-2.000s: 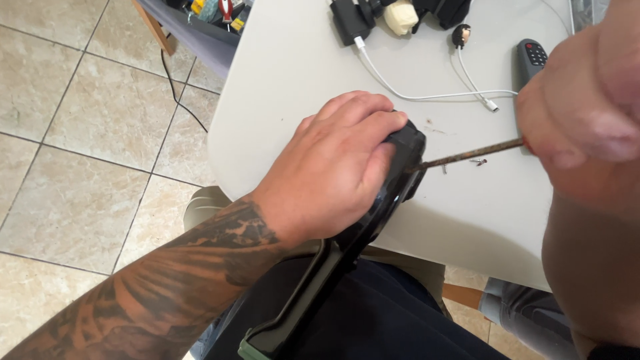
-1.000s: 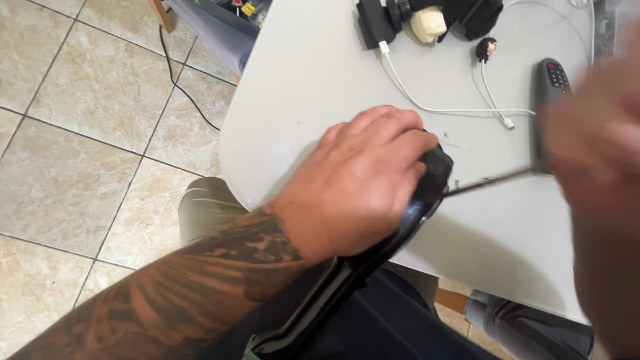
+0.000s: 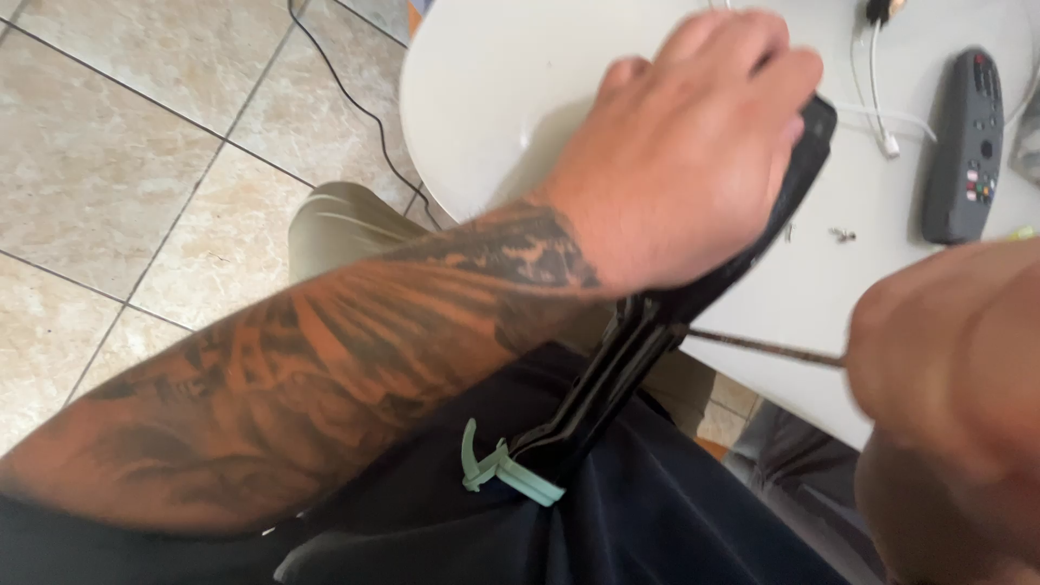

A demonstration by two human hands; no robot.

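My left hand grips the upper part of a long black plastic part, which runs from the table down toward my lap. A pale green plastic piece is at its lower end. From the right side, my right hand holds a thin, rusty metal shaft, probably a screwdriver's. The shaft's far end meets the edge of the black part just below my left hand. Whatever handle it has is hidden inside my right hand.
Several small screws lie on the white table. Beyond them are a grey remote control and a white cable. A black cord crosses the tiled floor at left.
The shaft's end has shifted from near the top of the black part to lower down, below my left hand. The green piece now shows fully. The view has moved closer.
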